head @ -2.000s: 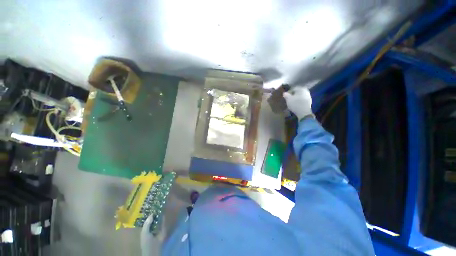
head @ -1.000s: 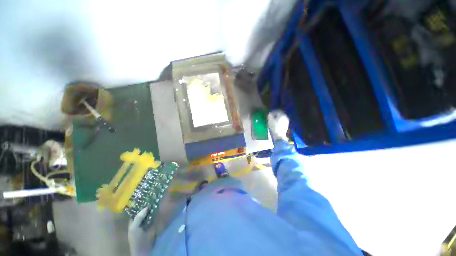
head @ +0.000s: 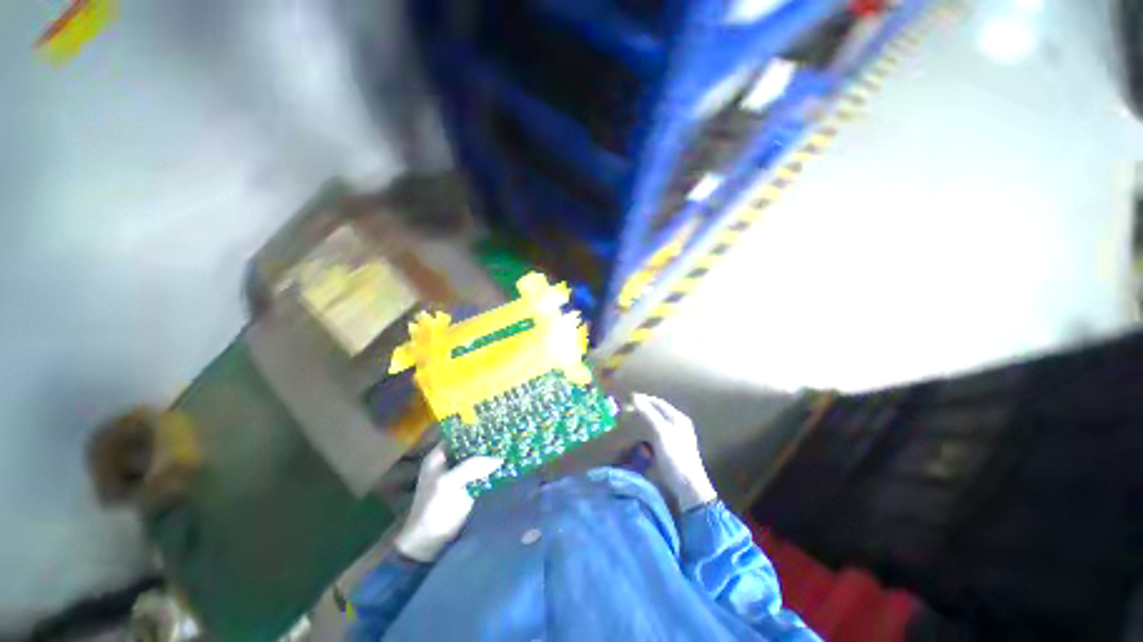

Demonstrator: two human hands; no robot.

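A green circuit board (head: 533,424) crowded with components is held in front of my body. Yellow tape (head: 501,364) covers its far part, with ragged tabs at the edges and a slot showing green. My left hand (head: 441,504), in a white glove, grips the board's near left corner, thumb on top. My right hand (head: 671,445), also gloved, is just off the board's right corner and appears empty. The solder pot (head: 426,270) is blurred at the upper left, with a pale yellowish surface inside its rim.
The green mat (head: 238,502) lies at the left, with a brown container (head: 125,458) at its far left edge. A blue rack (head: 646,151) stands ahead, with yellow-black floor striping (head: 765,207) beside it. Dark stacked items (head: 953,464) and something red (head: 827,583) are at the right.
The view has swung right, away from the bench. The board has turned and now lies centrally before my body, still in my left hand. My right hand has come from the pot's right side to beside the board.
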